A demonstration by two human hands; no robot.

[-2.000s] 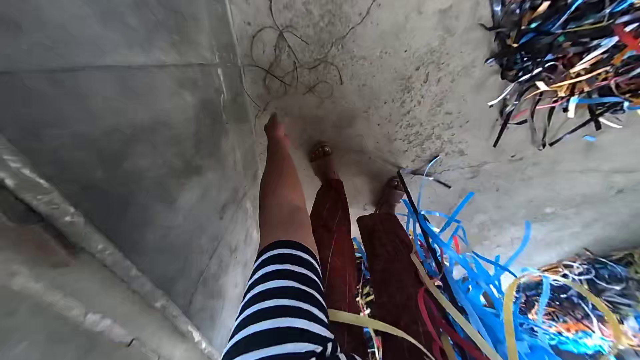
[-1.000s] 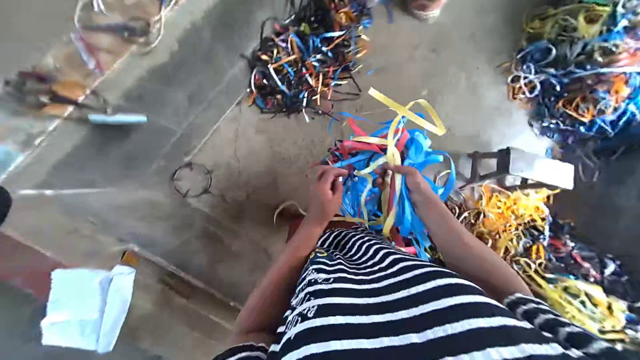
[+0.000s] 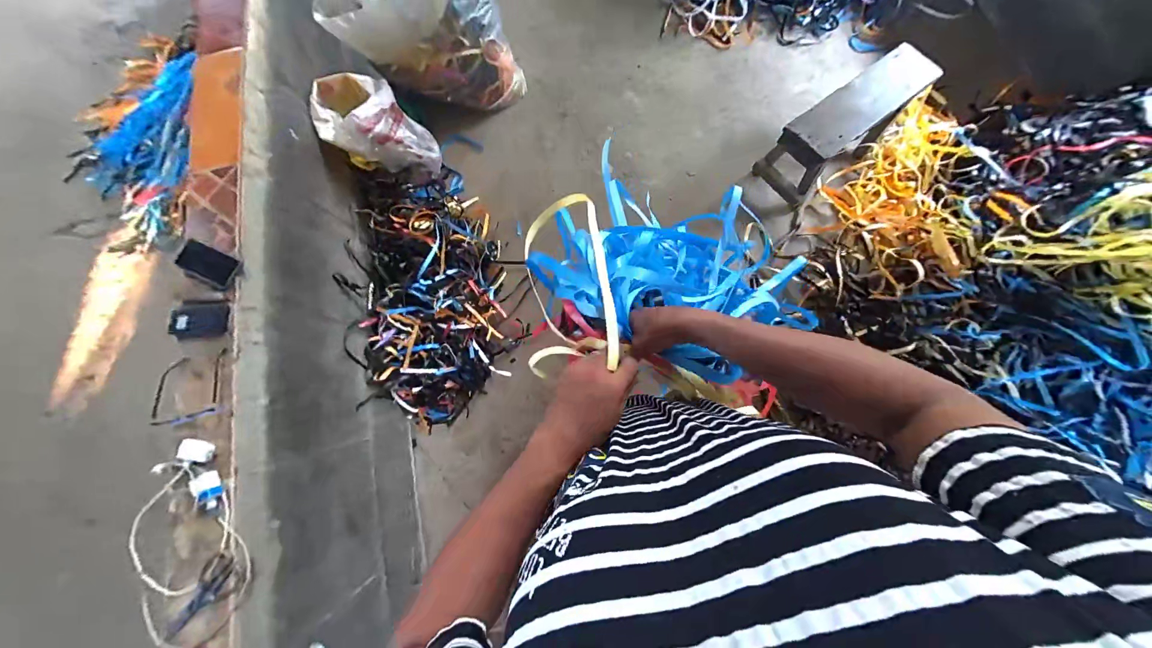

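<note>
My left hand (image 3: 594, 387) is closed on a pale yellow plastic strap (image 3: 600, 270), which loops up and back down in front of me. Close beside it, my right hand (image 3: 655, 329) is bent into the bundle of blue plastic straps (image 3: 666, 261); its fingers are mostly hidden, and what it grips does not show clearly. Red straps (image 3: 576, 317) lie by both hands, and more red and yellow ones come out under my right forearm. The bundle spreads out just beyond my hands, against my striped shirt.
A heap of mixed strap scraps (image 3: 432, 306) lies left of the bundle, with plastic bags (image 3: 373, 121) behind it. A low metal-topped stool (image 3: 859, 99) stands back right, beside yellow-orange straps (image 3: 909, 189). On the left ledge are scissors (image 3: 211, 585), a white cable (image 3: 135, 540) and glasses (image 3: 189, 414).
Two seconds ago one arm hung down over the floor and the bundle was low at the right. Both hands are now together at the bundle. The view has swung widely.
</note>
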